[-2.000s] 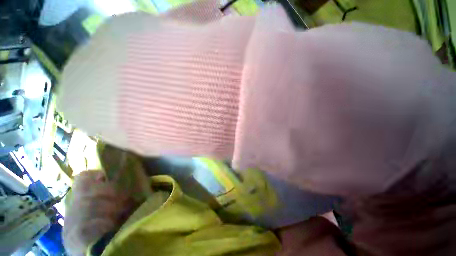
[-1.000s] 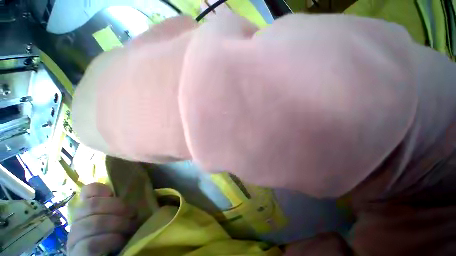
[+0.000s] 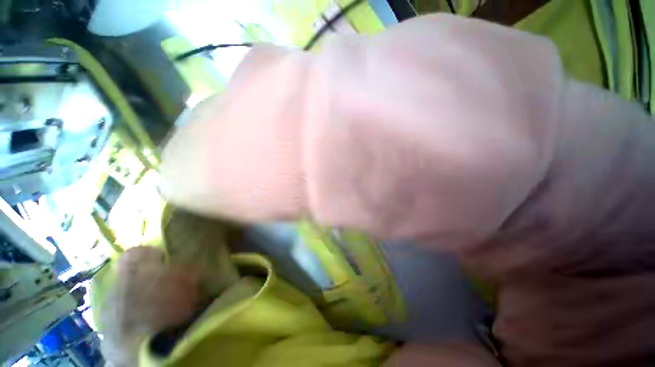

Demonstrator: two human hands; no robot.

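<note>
A yellow tote bag [image 3: 287, 326] lies bunched at the bottom, with a raised, curved edge. My left hand [image 3: 147, 297], blurred at lower left, is curled around the bag's material beside the bright machine area. My right hand [image 3: 424, 136] is very large and close to the camera, blurred and pinkish, across the middle and upper right. Its pale end points left; its fingers and anything in them cannot be made out. It hides much of the work behind it. Yellow tape strips [image 3: 366, 276] show on the grey work plate [image 3: 431, 297] below it.
Brightly lit metal machine parts [image 3: 50, 136] fill the left side, with blue parts [image 3: 68, 344] at lower left. A thin black cord [image 3: 334, 23] crosses the top. Folded yellow bags [image 3: 574, 43] stand at upper right.
Over the last second my right hand's pale end has shifted right, uncovering more of the machine side. My left hand stays at the bag, slightly shifted. More dark cord shows at the top.
</note>
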